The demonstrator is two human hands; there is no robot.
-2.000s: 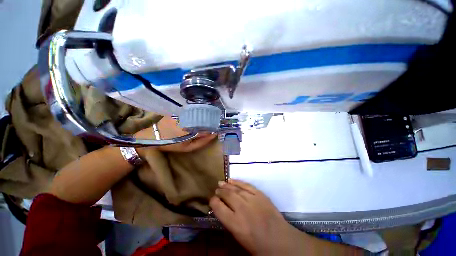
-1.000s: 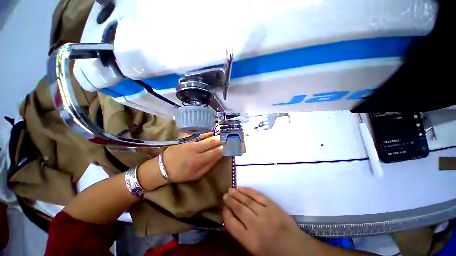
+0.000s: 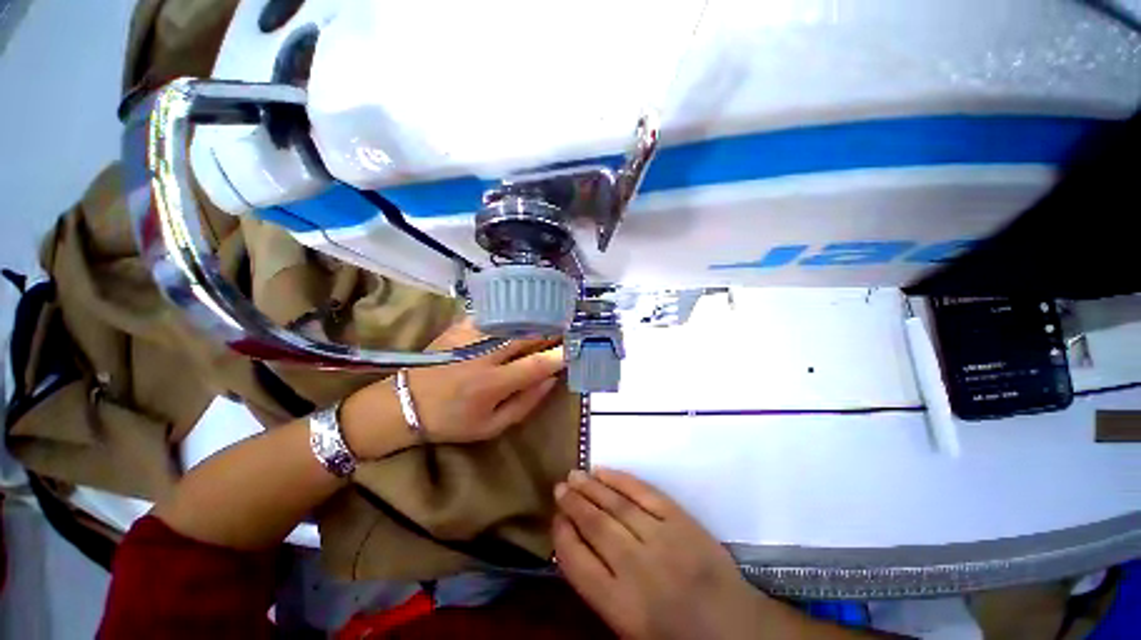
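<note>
The tan jacket [image 3: 501, 481] lies bunched on the machine table, left of the needle area. The zipper tape [image 3: 584, 431] runs along its right edge, below the grey-blue block [image 3: 594, 360]. My left hand [image 3: 482, 394] rests on the cloth, fingertips close to the block and partly hidden by the metal guard and the tension dial [image 3: 523, 300]. My right hand [image 3: 632, 538] holds the zipper edge with thumb and fingers near the table front. The needle itself is hidden behind the dial.
The white sewing machine head [image 3: 438, 75] fills the top. The curved metal guard [image 3: 169, 238] looms at the left. A black phone [image 3: 1005, 356] lies at the right, with a small brown piece [image 3: 1117, 426] near it. White cloth [image 3: 225, 435] shows beside my left forearm.
Since two seconds ago, my left hand has come out lower from under the guard onto the cloth. My right hand stays at the zipper edge. The whole view has shifted slightly.
</note>
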